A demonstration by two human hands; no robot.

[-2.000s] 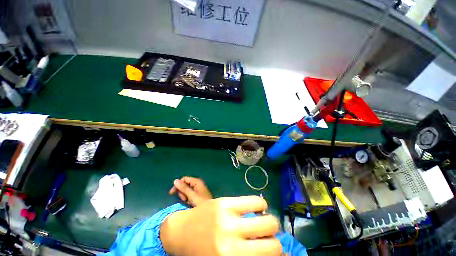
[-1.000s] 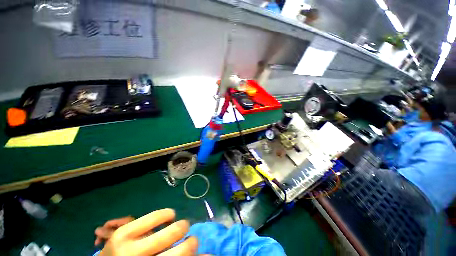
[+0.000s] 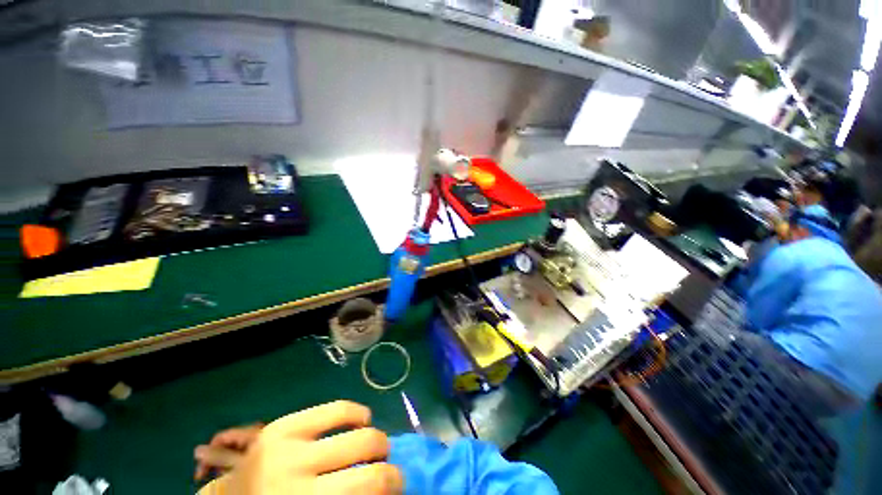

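Note:
My right hand is low in the centre, back of the hand up, fingers bent, with a blue sleeve. My left hand is just left of it, partly hidden behind it and blurred. Whatever lies between or under the fingers is hidden. A thin pale pointed tool sticks up beside my right forearm; its lower end is hidden by the sleeve, and I cannot tell whether it is held. A pale wire ring lies on the green mat beyond my right hand, beside a round pot.
A blue screwdriver stands near the shelf edge. Right of it are a blue-yellow box unit and a metal fixture. The upper shelf holds a black parts tray and a red tray. A white dropper bottle is at left. A person in blue is far right.
The view has swung right since the oldest frame, bringing the person and dark trays in. Since one second ago it has barely shifted; my hands stay close together, the right slightly further right in the picture.

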